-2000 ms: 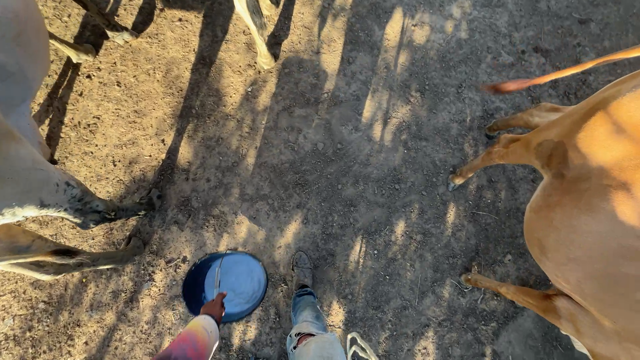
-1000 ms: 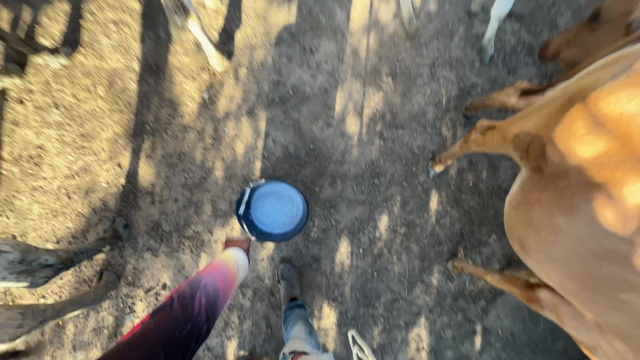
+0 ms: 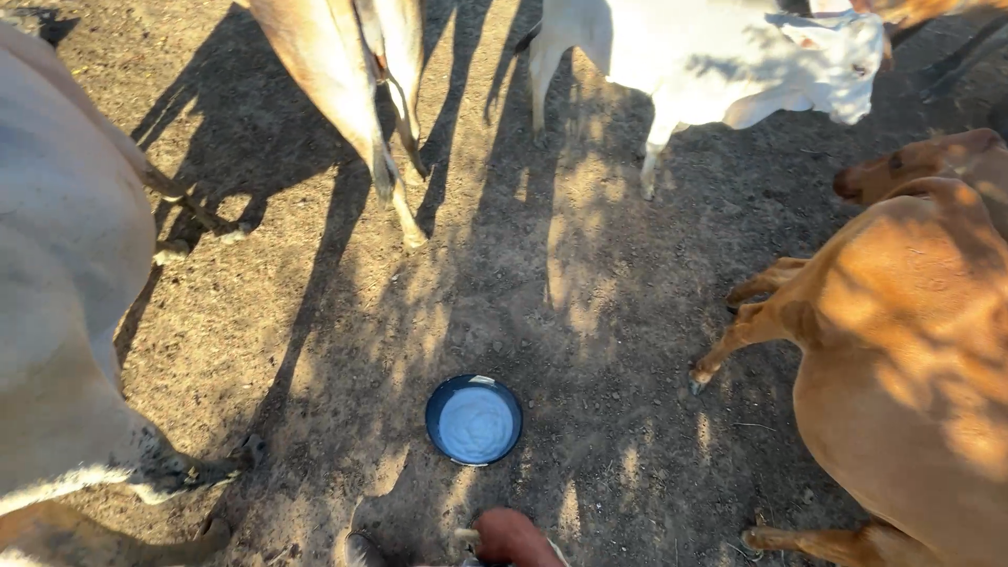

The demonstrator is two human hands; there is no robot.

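A dark round bucket (image 3: 474, 420) of whitish liquid, seen from above, stands on the dirt at the lower middle, with no hand on it. At the bottom edge, my right hand (image 3: 508, 535) appears in front of the bucket, its forearm running down to the right. Its fingers look closed around a pale, cord-like thing (image 3: 466, 535) that sticks out to the left; more of it may be hidden by the hand. My left hand is out of view.
A pale cow (image 3: 71, 260) stands at left, a tan one (image 3: 315, 63) at upper left, a white one (image 3: 709, 55) at top and a brown one (image 3: 906, 339) at right. My shoe (image 3: 362, 549) shows at the bottom edge.
My left hand, at the bucket in both earlier frames, has let go and left the view. My right hand has come into view at the bottom. The view now takes in more cattle ahead.
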